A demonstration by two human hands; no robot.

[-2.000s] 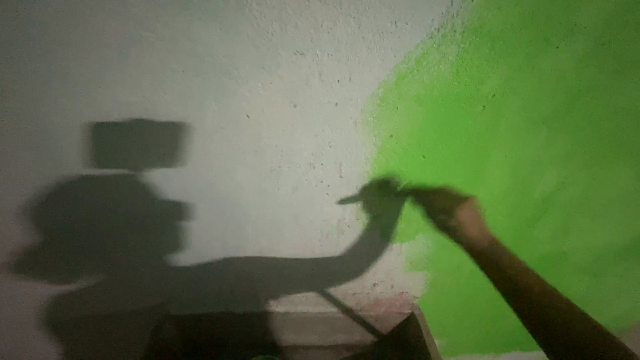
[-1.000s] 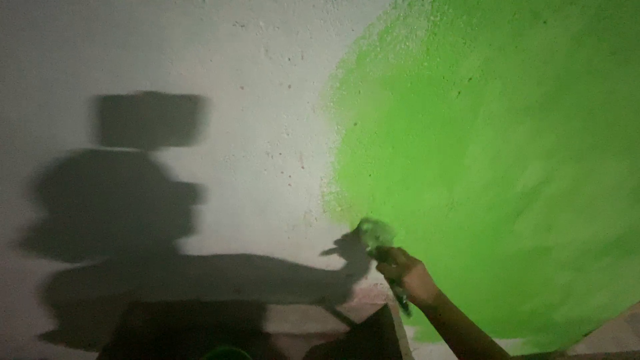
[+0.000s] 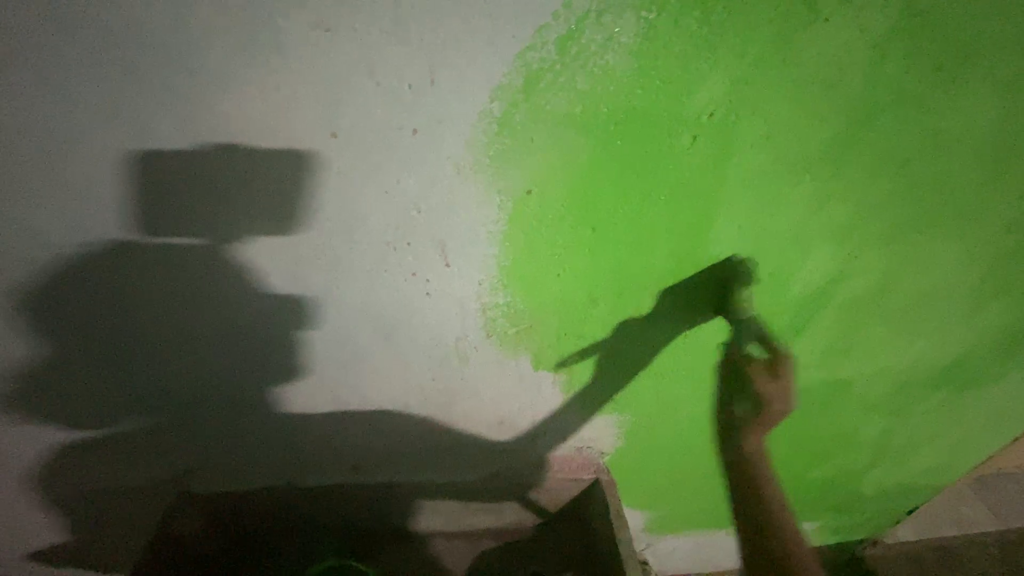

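My right hand (image 3: 764, 392) grips a paintbrush (image 3: 744, 320) with its bristle end up at the wall, over the green paint (image 3: 840, 240). The brush is blurred, and its handle runs down into the hand. Green covers the right side of the wall with a ragged left edge; the left side is pale, bare-looking wall (image 3: 384, 200) with small pits and specks. A dark shadow of my head, arm and brush falls across both parts. My left hand is out of view.
A dark, box-like recess or ledge with a pale edge (image 3: 620, 520) stands at the bottom centre. A curved green rim (image 3: 340, 569) shows at the bottom edge. Pale slanting surfaces (image 3: 960, 504) lie at the lower right.
The right hand and brush, near the green paint's left edge one second ago, are now farther right over the green area. More green wall shows at the lower left edge than two seconds ago.
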